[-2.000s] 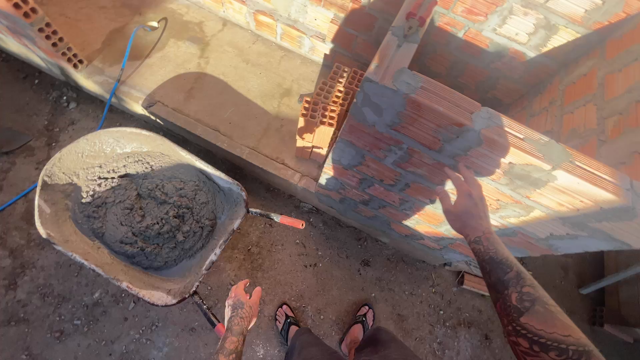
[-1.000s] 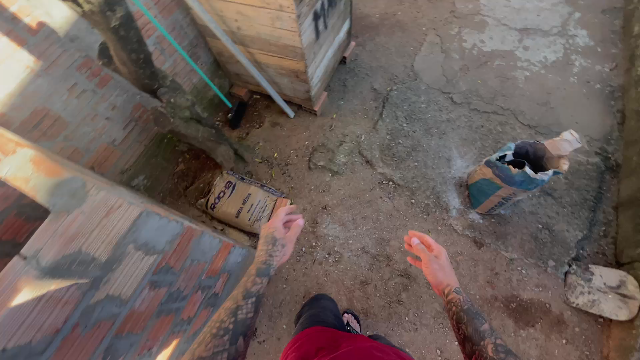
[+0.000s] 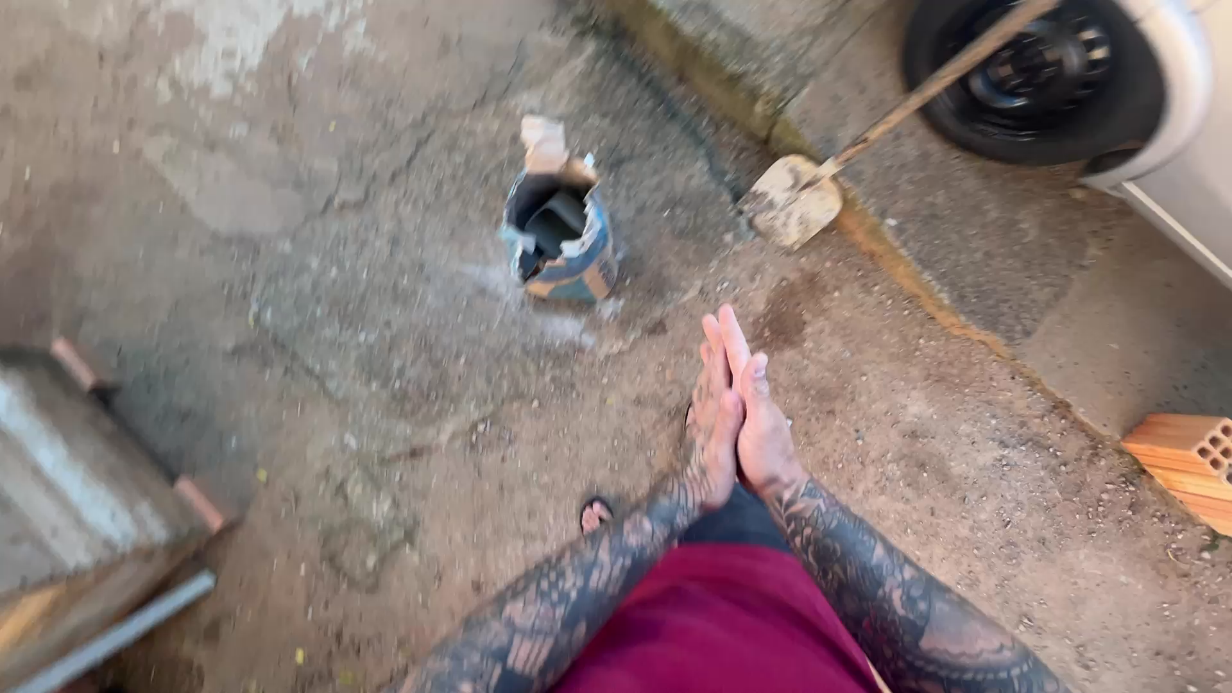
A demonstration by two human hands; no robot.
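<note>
My left hand (image 3: 714,423) and my right hand (image 3: 765,423) are pressed palm to palm in front of my body, fingers pointing away from me, and I see nothing held between them. Beyond them, to the left, stands a torn-open paper sack (image 3: 570,260) with a dark object inside it that I cannot name. Past my fingertips to the right lies the blade of a shovel (image 3: 794,202), its wooden handle running up toward a car wheel.
A car wheel (image 3: 1035,82) is at the upper right, beyond a low concrete edge (image 3: 895,260). Hollow clay bricks (image 3: 1184,462) lie at the right. A wooden crate (image 3: 87,481) and a metal bar (image 3: 135,630) occupy the lower left. Pale powder marks the ground by the sack.
My hands, apart one second ago, are now together. The view has swung from the wheelbarrow and brick wall, past the crate, to the sack and shovel.
</note>
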